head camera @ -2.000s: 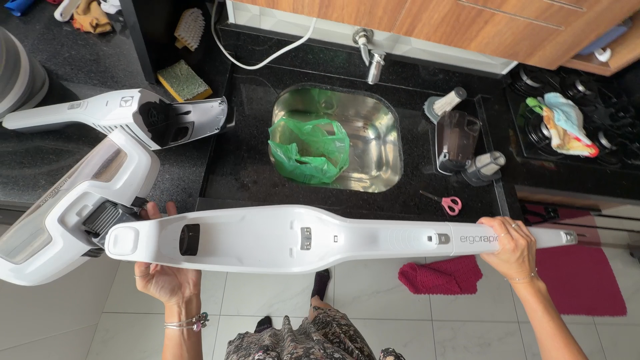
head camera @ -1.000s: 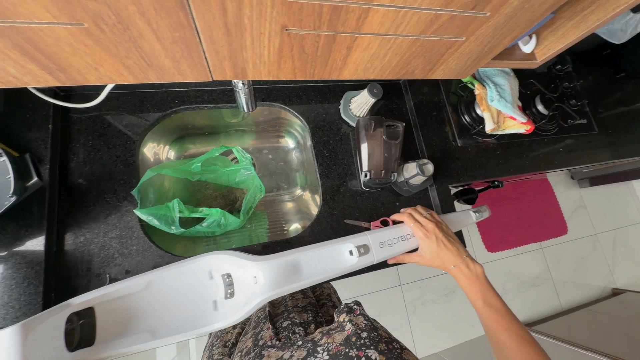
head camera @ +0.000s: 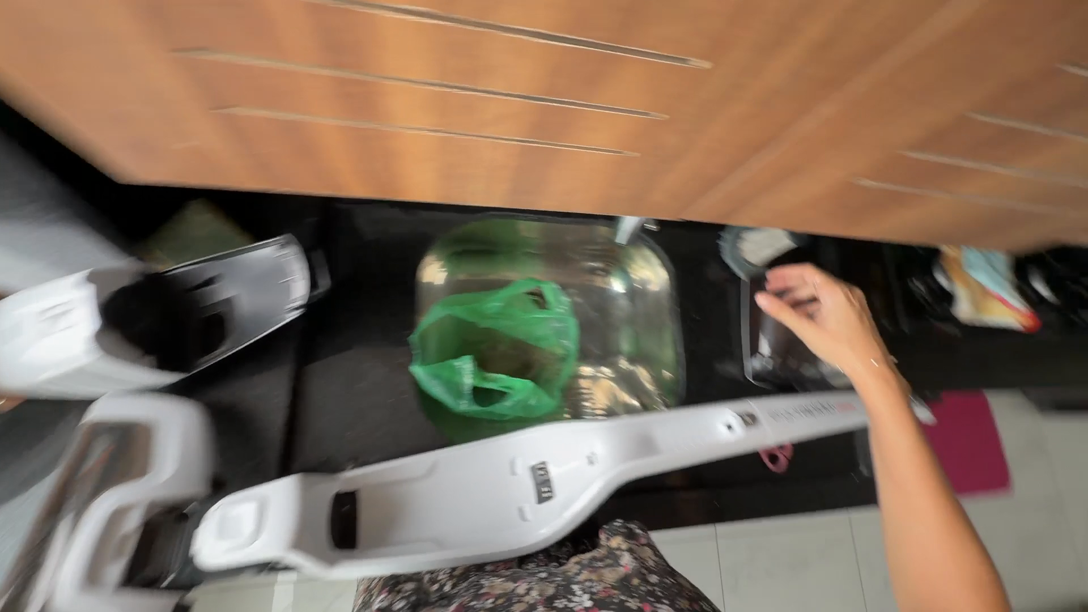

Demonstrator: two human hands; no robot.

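The white body of a stick vacuum cleaner (head camera: 544, 484) lies across the near edge of the black counter, its floor head (head camera: 127, 510) at the lower left. My right hand (head camera: 820, 319) is raised over a clear dark plastic dust container (head camera: 769, 348), fingers apart and nothing gripped; whether it touches the container cannot be told. My left hand is not plainly visible; only a sliver of skin shows at the left edge. A white handheld vacuum unit (head camera: 68, 331) with a dark opening is at the left. A green plastic bag (head camera: 497, 348) sits open in the steel sink.
The steel sink (head camera: 633, 340) lies beyond the vacuum body. Wooden cabinet fronts (head camera: 510, 102) hang over the counter. A sponge (head camera: 200, 229) is at the back left, pink-handled scissors (head camera: 775, 457) near the front edge. A colourful cloth (head camera: 986, 289) rests on the stove at the right.
My right hand has let go of the vacuum's handle and moved up over the counter toward the dust container. The view has shifted and is blurred.
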